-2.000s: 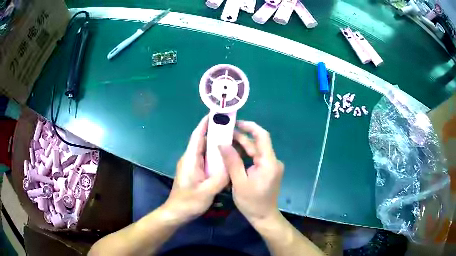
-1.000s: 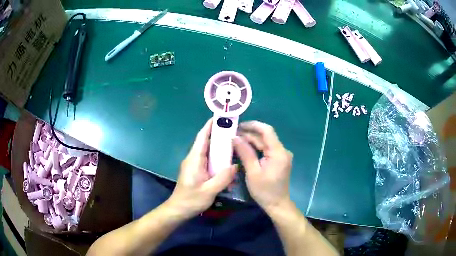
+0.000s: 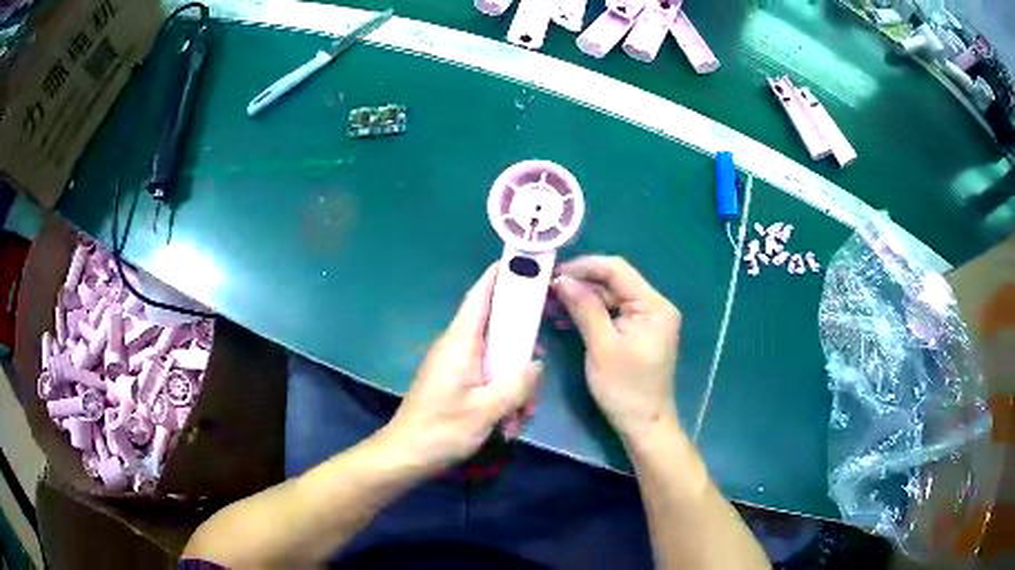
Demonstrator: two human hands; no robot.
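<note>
My left hand (image 3: 462, 373) holds a pink handheld fan (image 3: 521, 317) by its handle, upright, over the front part of the bench. The round spoked head is at the top, and a dark oval hole shows at the top of the handle. My right hand (image 3: 623, 334) is just right of the handle, thumb and index fingertips together near the handle's upper right edge. Whether a small part is between these fingertips, or whether they touch the handle, cannot be told.
Black electric screwdriver (image 3: 176, 123), pale knife (image 3: 317, 65) and green circuit board (image 3: 377, 121) lie at left. Blue battery (image 3: 727, 186), small pink parts (image 3: 776, 251) and clear bag (image 3: 904, 379) are at right. Pink handles (image 3: 646, 31) lie beyond; an open carton of pink pieces (image 3: 122, 367) is at lower left.
The fan and both hands have moved right in the picture. My right hand has drawn away from the handle's front to its right side.
</note>
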